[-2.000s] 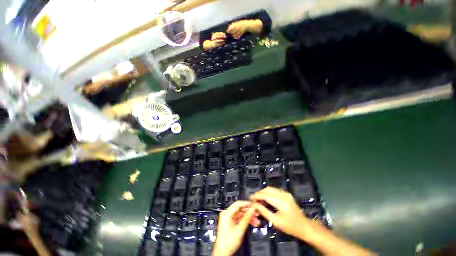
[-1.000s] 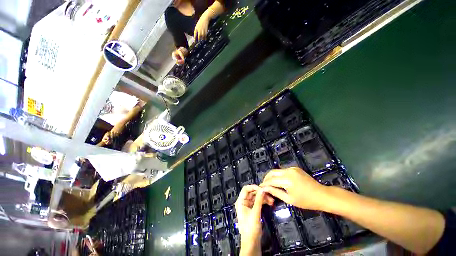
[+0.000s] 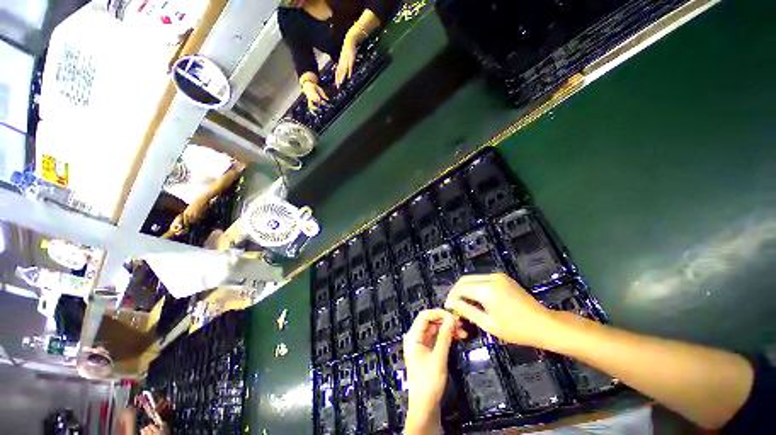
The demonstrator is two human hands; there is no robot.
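A large glossy black blister tray [image 3: 408,265] lies on the green bench, with black phone housings [image 3: 527,246] in rows of its pockets. My left hand [image 3: 428,353] is raised over the tray with thumb and fingers pinched together. My right hand [image 3: 498,313] comes from the right, its fingertips meeting those of my left hand. Something tiny may be between the fingertips; it is hidden by them and too small to tell.
Small white fans [image 3: 274,223] stand along the bench's middle. A stack of black trays [image 3: 562,51] is at the top right, another black tray [image 3: 200,374] at the lower left. Pale scraps [image 3: 282,319] lie left of my tray. People work across the bench.
The view has rotated since the oldest frame, so the tray now shows slanted. My hands stay together over the tray. The person across has moved their hands on their tray.
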